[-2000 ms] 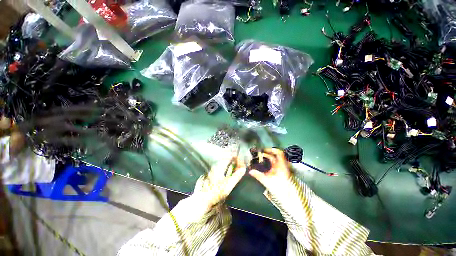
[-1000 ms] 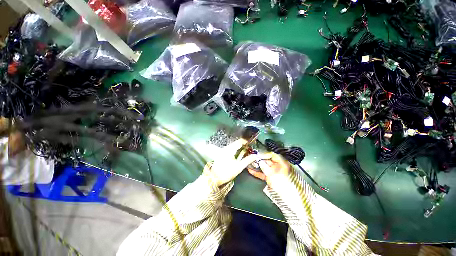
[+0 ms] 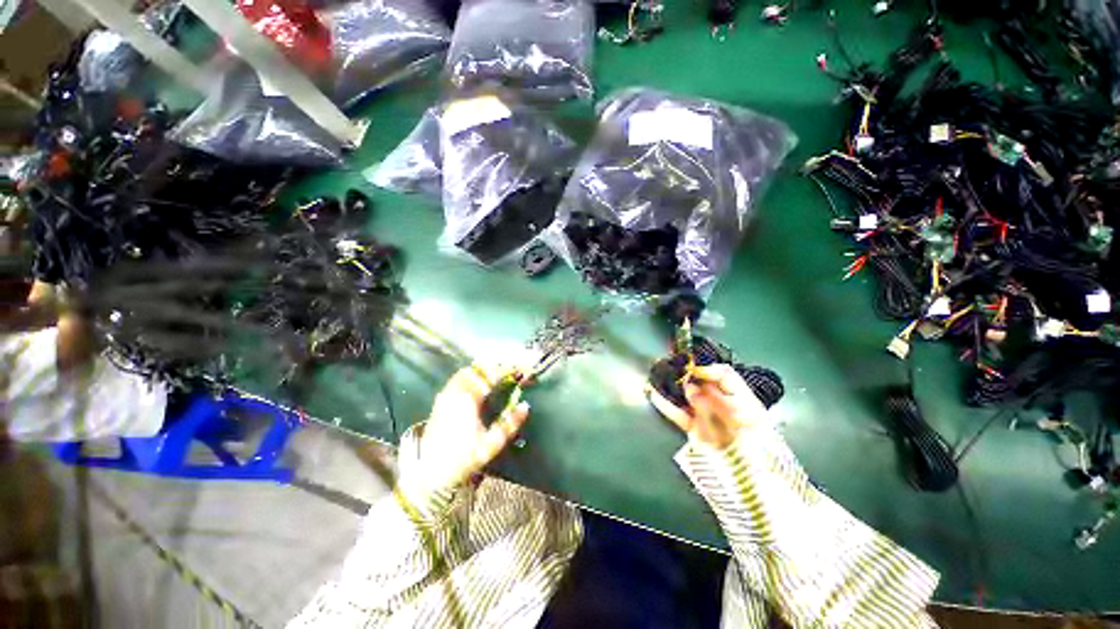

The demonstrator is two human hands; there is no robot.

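Observation:
My left hand (image 3: 461,424) is closed around a small hand tool (image 3: 505,396) with a green and dark handle. Its thin tip points at a loose pile of small metal pieces (image 3: 565,334) on the green mat. My right hand (image 3: 712,403) holds a small black part (image 3: 669,372) between thumb and fingers, with a yellowish bit at its top. A coiled black cable (image 3: 759,383) lies beside and partly behind my right fingers; I cannot tell whether it joins the held part.
Two open clear bags (image 3: 669,184) (image 3: 506,184) with black parts lie ahead, a loose black part (image 3: 538,258) near them. A right cable heap (image 3: 1019,246), a single cable bundle (image 3: 921,449) and a left cable heap (image 3: 160,234) flank them. A blue stool (image 3: 184,445) stands lower left.
My hands were together and have moved apart. My left hand has moved left, and the tool now shows clearly in it. My right hand has shifted slightly right with the black part. The view has shifted slightly.

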